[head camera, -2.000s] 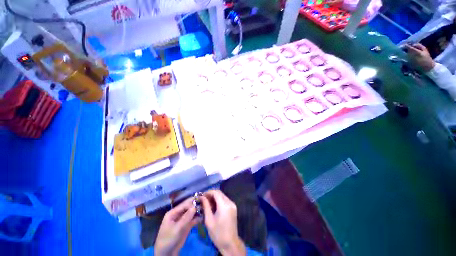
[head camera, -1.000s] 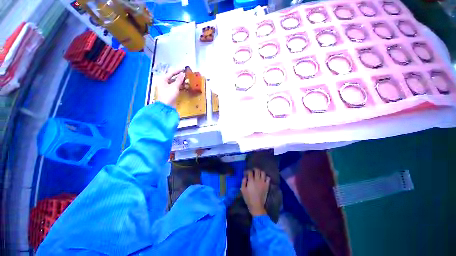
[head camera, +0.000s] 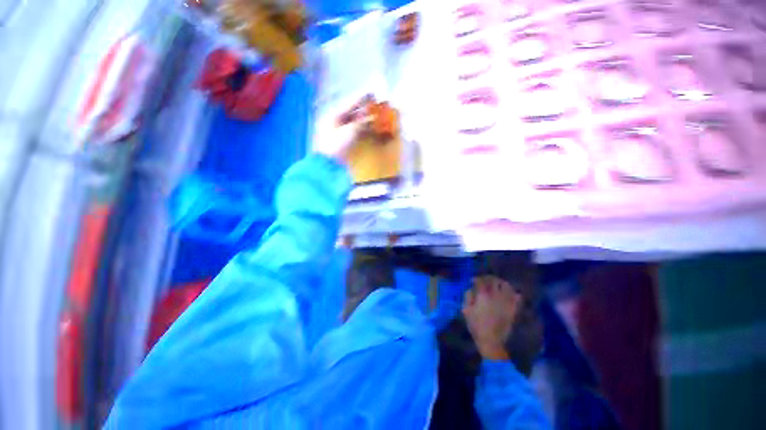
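The picture is blurred. My left hand (head camera: 340, 133) reaches over the white machine bed and its fingertips are at the copper-brown fixture (head camera: 381, 121). Whether it holds a watch case there cannot be told. The gold fixture plate (head camera: 375, 164) lies under and in front of the fixture. My right hand (head camera: 491, 312) rests low on my dark-clothed leg, in front of the bed, with no object visible in it. The pink tray (head camera: 550, 220) lies right of the fixture with silver case rings (head camera: 558, 162) in its pockets.
The gold-brass machine head (head camera: 273, 32) stands at the upper left. A second copper-brown block (head camera: 406, 28) sits at the bed's far end. A blue stool (head camera: 210, 207) and red crates (head camera: 243, 88) stand on the floor at left. The green bench (head camera: 718, 302) is at lower right.
Earlier both hands held a small metal piece together before the bed. Then my left hand went to the fixture and my right to my leg; both remain there. The view has swung left.
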